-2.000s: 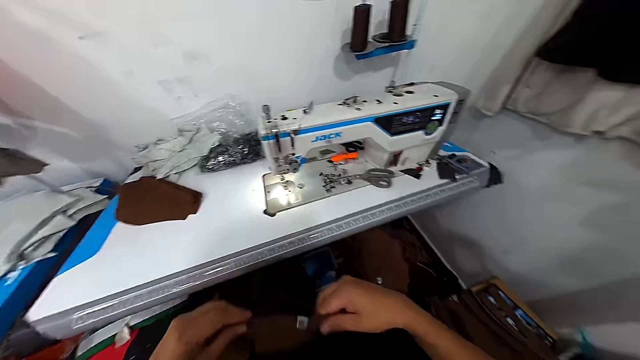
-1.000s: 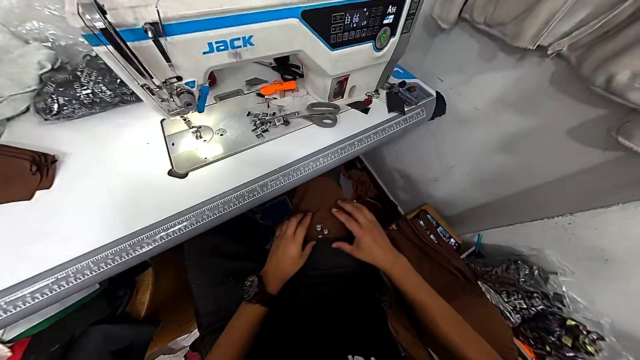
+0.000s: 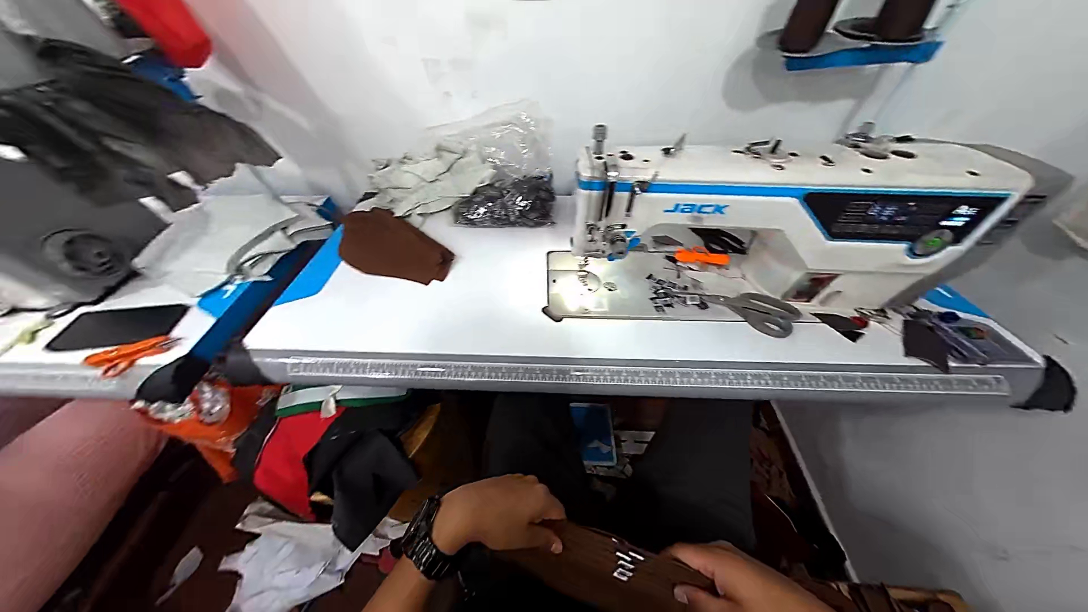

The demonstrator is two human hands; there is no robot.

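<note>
Brown fabric pieces (image 3: pixel 586 565) lie across my lap, with several small pale tags or labels (image 3: pixel 627 561) on them. My left hand (image 3: pixel 501 518), a dark watch on its wrist, grips the fabric's left end between thumb and fingers. At the right end, my right hand (image 3: pixel 731 578) pinches the same fabric, its lower part cut off by the frame. Beyond both hands, on the table, stands a white and blue Jack sewing machine (image 3: pixel 790 204) with its needle area lit. Stacked brown fabric pieces (image 3: pixel 395 246) rest on the table left of the machine.
Grey scissors (image 3: pixel 761 313) and small metallic-looking bits (image 3: pixel 671 293) lie on the machine bed beside an orange tool (image 3: pixel 701 257). A ruler strip (image 3: pixel 646 376) runs along the table edge. Bagged material (image 3: pixel 506 200) sits behind. Orange snips (image 3: pixel 127 353) lie far left; cloth scraps (image 3: pixel 293 544) are below.
One second ago both hands lay spread on the brown fabric on my lap; now they grip it at two ends. The view has swung left and widened.
</note>
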